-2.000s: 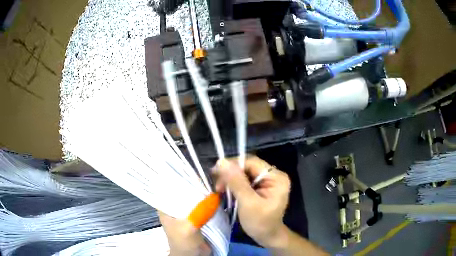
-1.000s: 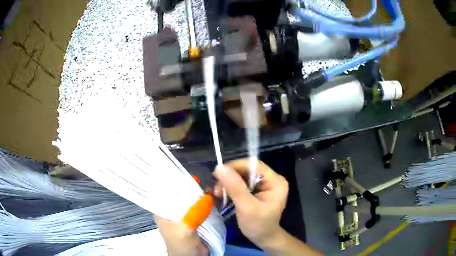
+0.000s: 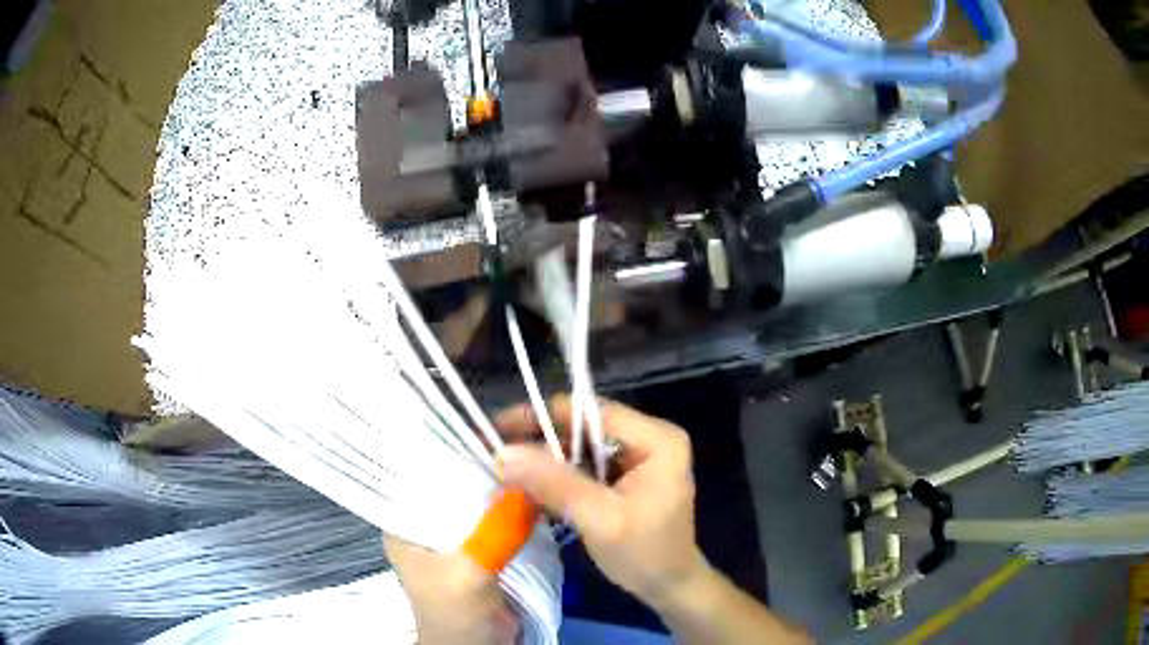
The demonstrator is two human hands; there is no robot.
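Note:
My left hand (image 3: 460, 582), with an orange finger cot (image 3: 500, 529), grips a thick white cable bundle (image 3: 290, 391) that fans up and left. My right hand (image 3: 617, 498) is just right of it and pinches several white cables. One cable (image 3: 532, 378) runs up to the dark jaws (image 3: 485, 132) of the pneumatic stripper, its tip between the blocks. Another cable (image 3: 582, 302) stands up to the right, with a dark tip. A blurred pale one lies between them. The jaw blocks look close together below the small orange fitting (image 3: 480, 108).
Two silver-white air cylinders (image 3: 847, 252) and blue hoses (image 3: 907, 158) are right of the jaws. Speckled scrap (image 3: 265, 139) is heaped behind. Cable skeins (image 3: 164, 554) hang at left, more (image 3: 1090, 466) at right. A cream tube rack (image 3: 869, 523) stands at lower right.
The right jaw block has moved left towards the left one, showing the cylinder rods. My right hand has shifted slightly left, and the cables in it have changed position.

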